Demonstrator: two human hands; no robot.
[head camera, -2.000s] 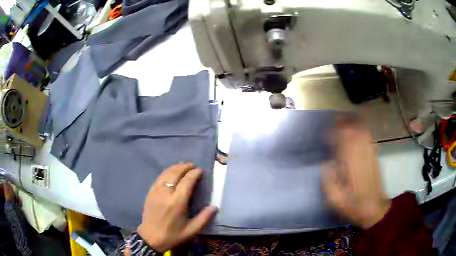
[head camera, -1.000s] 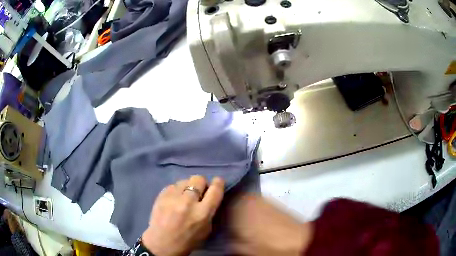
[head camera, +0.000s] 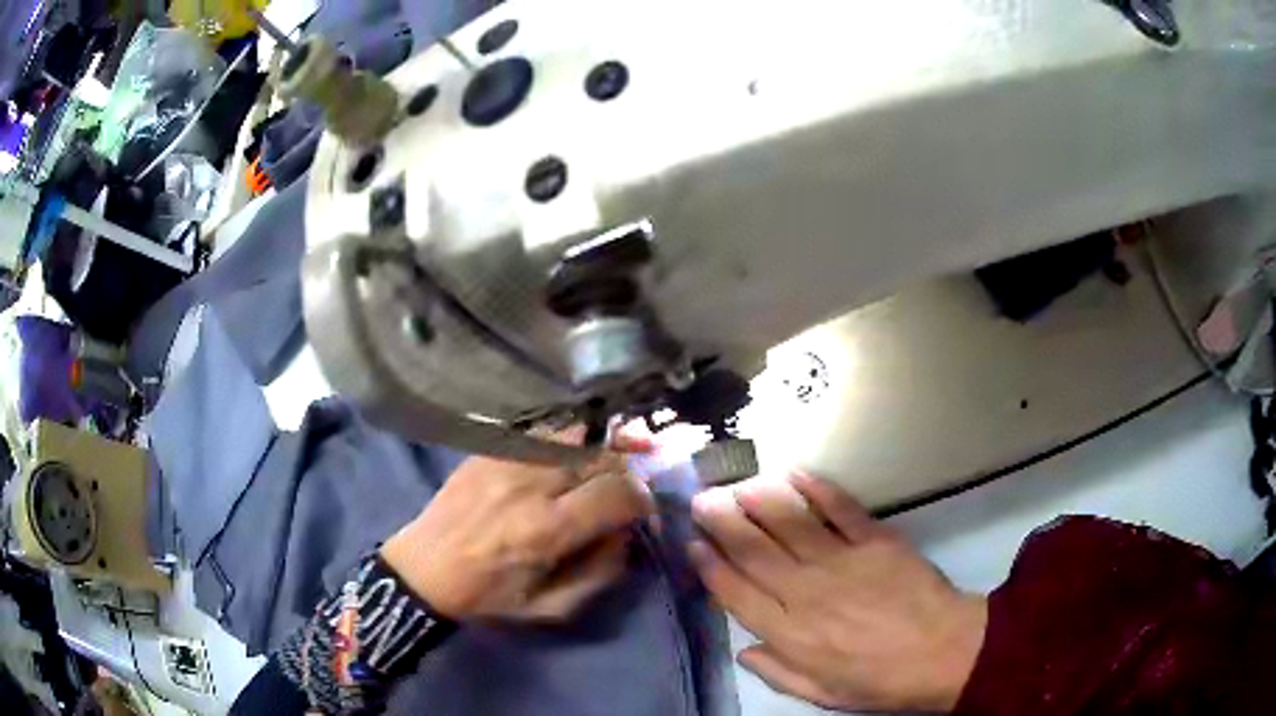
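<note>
The grey-blue garment panel lies under and in front of the sewing machine head, with a narrow paler strip of cloth at its right edge. My left hand is at the needle area, fingers bent, pinching the cloth edge close to the presser foot. My right hand lies palm down, fingers spread, fingertips at the cloth edge just right of the needle area. The needle and presser foot are mostly hidden by the machine head and my left fingers.
More grey-blue pieces lie at the table's left. A beige second machine stands at the far left. A dark object lies on the bed plate under the machine arm.
The view has moved closer to the machine head. The panel's edge has moved up to the needle area. Both hands have moved up there, my right hand now flat beside the needle.
</note>
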